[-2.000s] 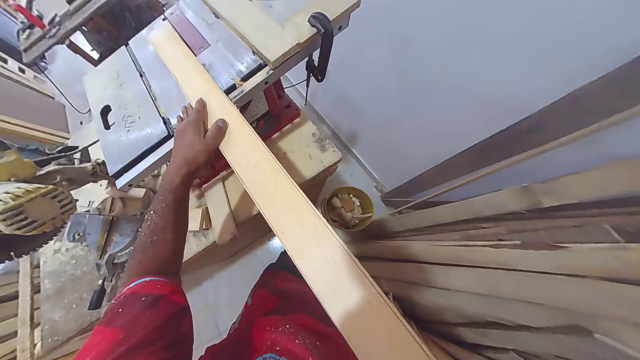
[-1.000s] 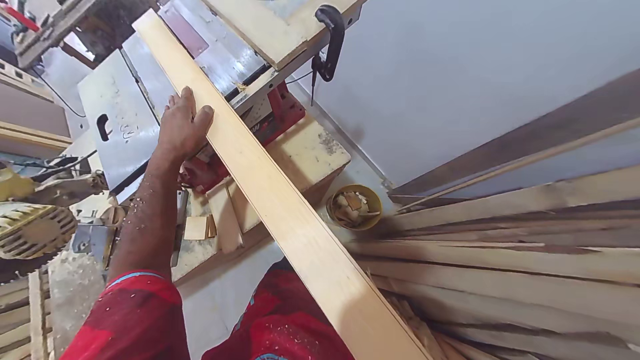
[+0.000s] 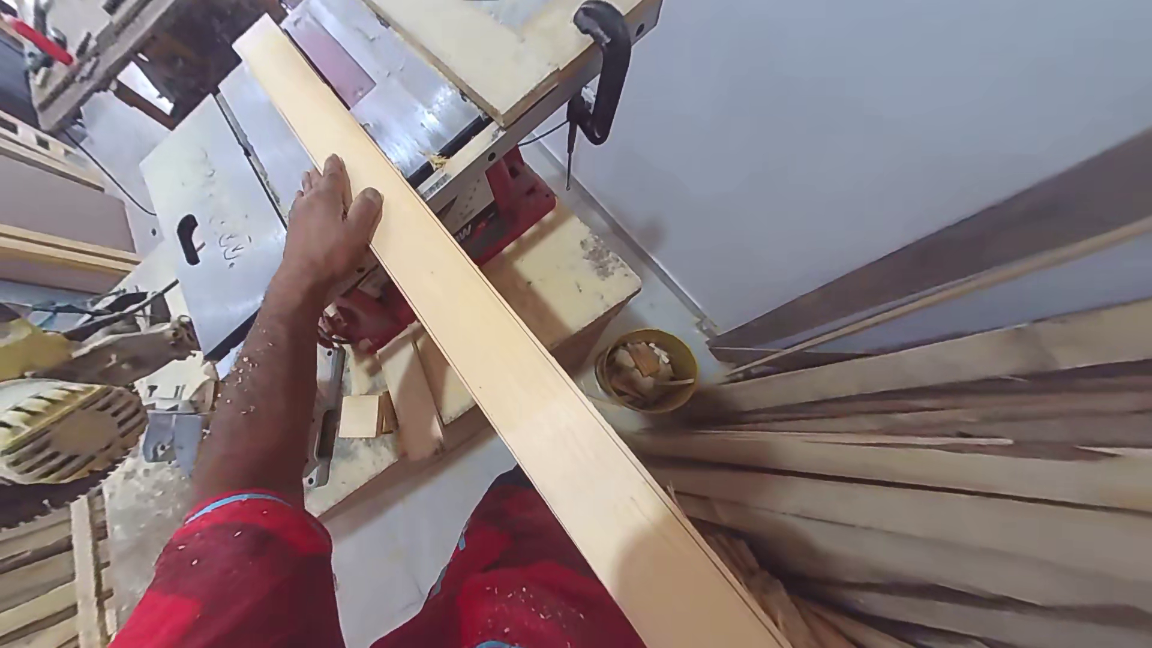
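Note:
A long, pale wooden board [image 3: 504, 387] runs diagonally from the metal top of a table saw [image 3: 225, 189] down past my body to the bottom edge. My left hand [image 3: 333, 216] lies on the board's left edge near the saw's front, thumb on its face and fingers close together over the edge. The forearm is flecked with sawdust. My right hand is out of view. A wooden fence [image 3: 486, 54] sits along the saw's far right side, held by a black clamp [image 3: 605, 72].
A yellow bucket of offcuts [image 3: 688, 360] stands on the floor beside the saw's wooden base [image 3: 576, 279]. Long planks [image 3: 900, 468] are stacked at the right, beside a pale wall. A yellow power tool [image 3: 72, 432] is at the left, and small wood blocks [image 3: 360, 416] lie below the saw.
The board has moved up and left across the saw top, its far end now nearer the saw's back edge. My left hand stays on it.

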